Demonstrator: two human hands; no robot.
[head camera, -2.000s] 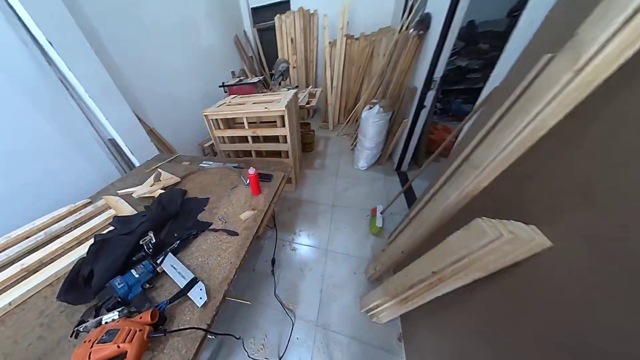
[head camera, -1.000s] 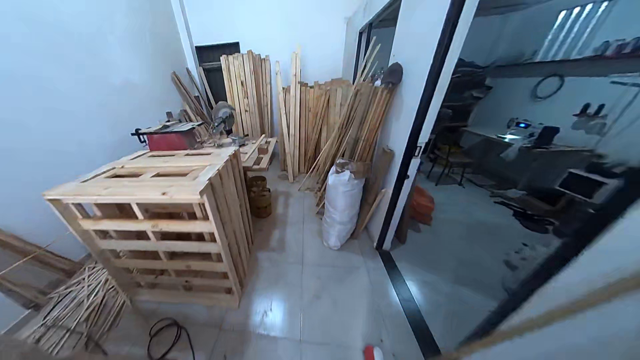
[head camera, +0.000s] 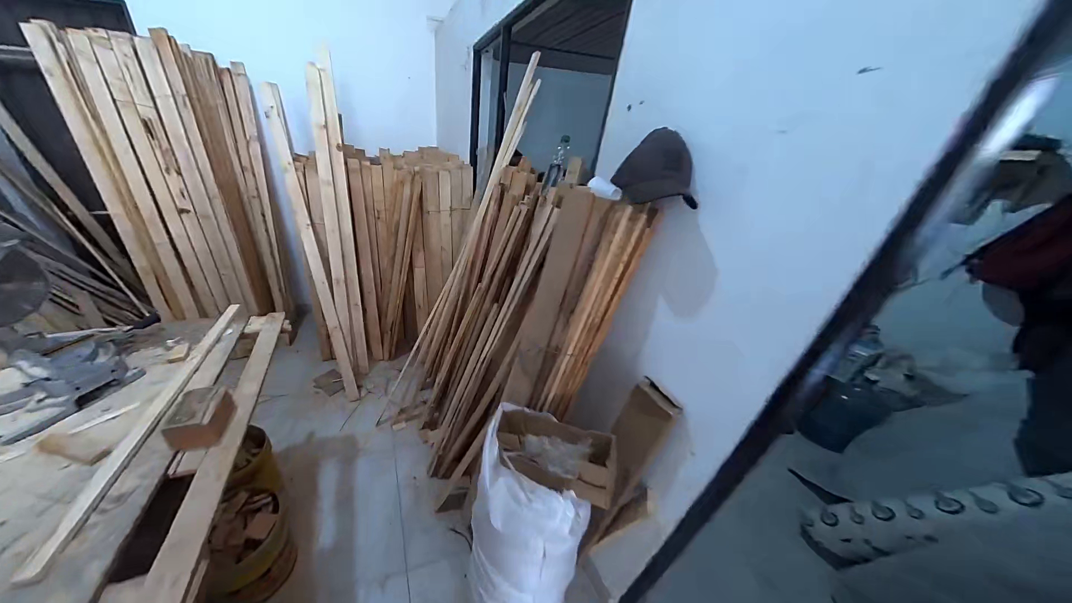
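Note:
Neither my left hand nor my right hand shows in the head view. Many wooden boards (head camera: 151, 167) lean upright against the back wall at the left, and shorter planks (head camera: 444, 218) stand beside them. Thin wooden strips (head camera: 486, 318) slant against the pile by the white wall. A dark cap (head camera: 657, 167) rests on top of the boards at the right, with a clear bottle (head camera: 559, 159) to its left. In front stands a white sack (head camera: 528, 536) with an open cardboard box (head camera: 599, 477) on it.
At the lower left, a work surface (head camera: 50, 519) holds long planks, a wood block (head camera: 198, 417) and part of what looks like a saw (head camera: 67, 368). A yellow bucket (head camera: 272, 553) of offcuts stands beside it. A dark door frame (head camera: 804, 352) crosses the right side.
The view has moved forward and turned a lot. The workbench with its tools and the slatted wooden crate have left the view; the leaning boards and white sack now appear much nearer.

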